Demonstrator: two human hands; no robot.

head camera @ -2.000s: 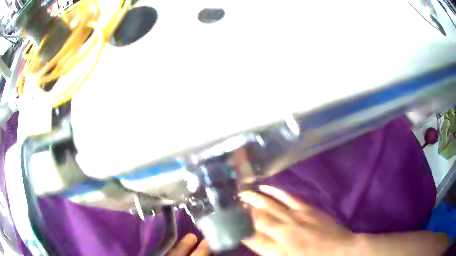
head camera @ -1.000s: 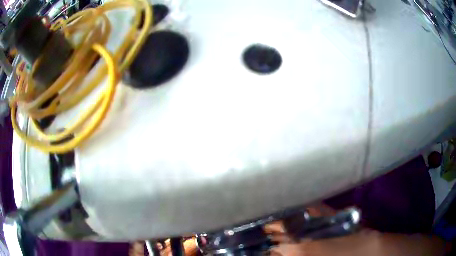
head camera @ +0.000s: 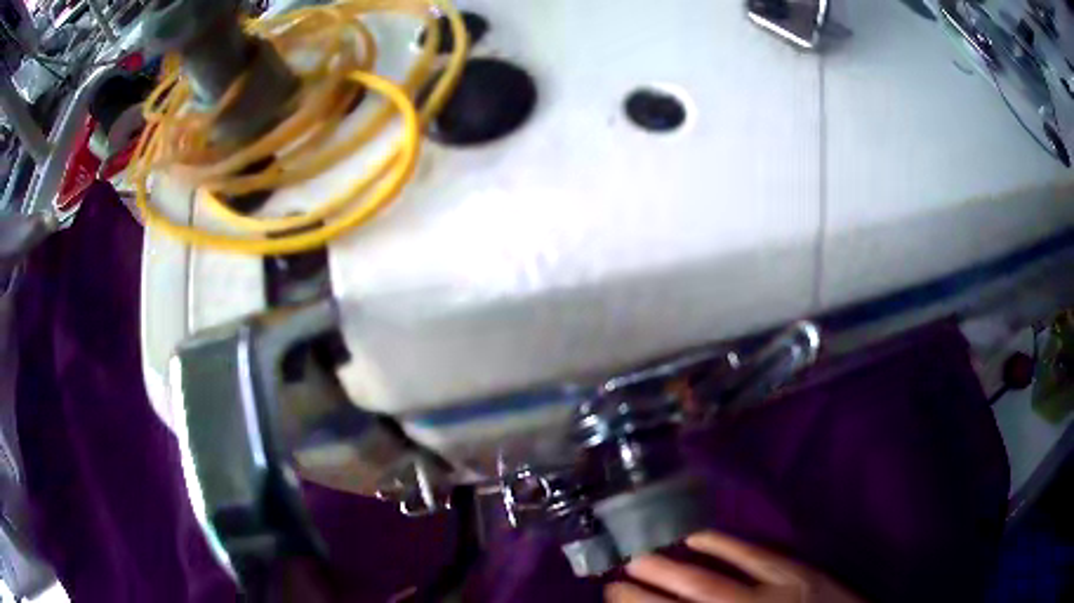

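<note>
Purple cloth (head camera: 866, 454) lies under and in front of the white sewing machine head (head camera: 565, 236) and also hangs at the left. My right hand (head camera: 736, 574) is at the bottom edge, cut off by it. Its fingers are stretched out over the cloth, close to the grey tension knob (head camera: 654, 515), and grip nothing visible. My left hand cannot be made out. The shiny take-up lever guard (head camera: 224, 442) stands at the head's left end. The machine head hides the needle area.
Yellow cord (head camera: 406, 147) lies in loose coils around a dark post on the head. A red tray (head camera: 83, 165) is behind left. A dark red ball end (head camera: 1018, 370) and a green packet (head camera: 1052, 383) are at the right, above a blue crate (head camera: 1036, 565).
The view has shifted, so the machine front and tension knob show again. My right hand now shows lower, with mostly its fingers in view. The fingers seen left of the knob earlier are gone.
</note>
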